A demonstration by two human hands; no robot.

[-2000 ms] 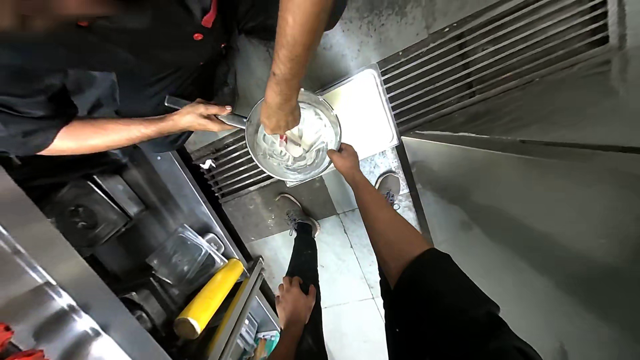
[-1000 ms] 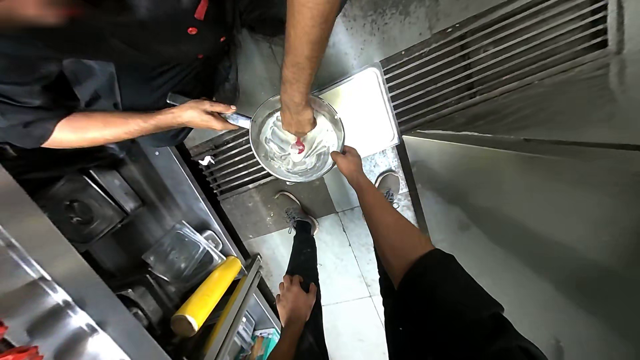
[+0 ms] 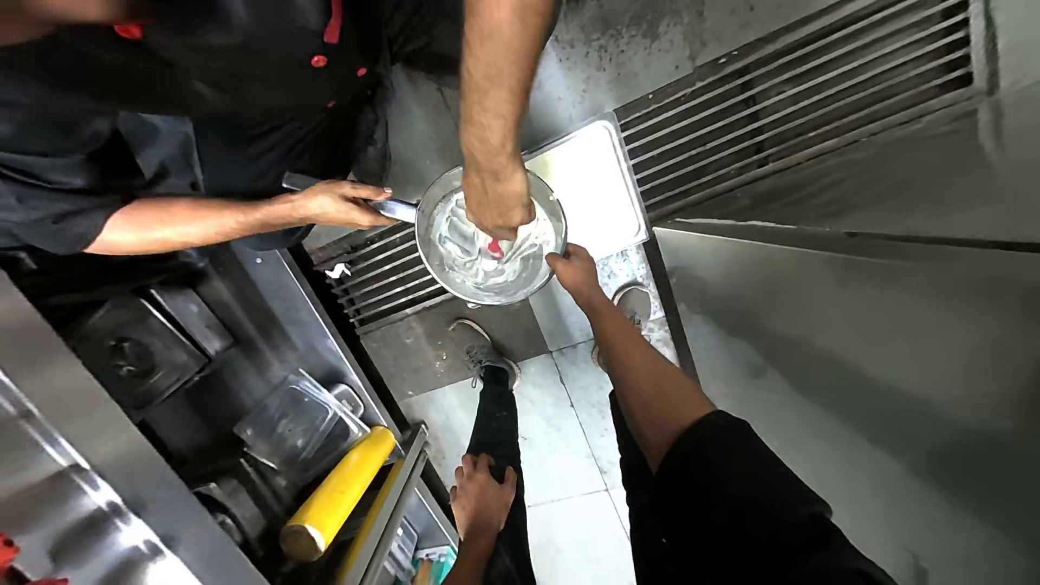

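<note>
My right hand (image 3: 575,270) grips the right rim of a round metal pan (image 3: 520,294), thumb on the edge. My left hand (image 3: 483,496) rests on my left thigh with nothing visible in it. The pan holds a creamy white mixture (image 3: 463,256). A co-worker's hand (image 3: 345,203) holds the pan's long handle (image 3: 398,210) at the left. The co-worker's other hand (image 3: 497,195) reaches into the pan, closed on a utensil with a red part (image 3: 494,247); the rest of it is hidden.
Beyond the pan is a white rectangular tray (image 3: 591,191) above a floor grate (image 3: 796,106). At the lower left, a metal counter shelf holds a yellow roll (image 3: 340,494) and clear plastic containers (image 3: 296,418). A metal surface (image 3: 845,382) runs along the right.
The co-worker's hand has shifted about within the pan, and the white mixture lies differently. My right hand has stayed on the rim and my left on my thigh.
</note>
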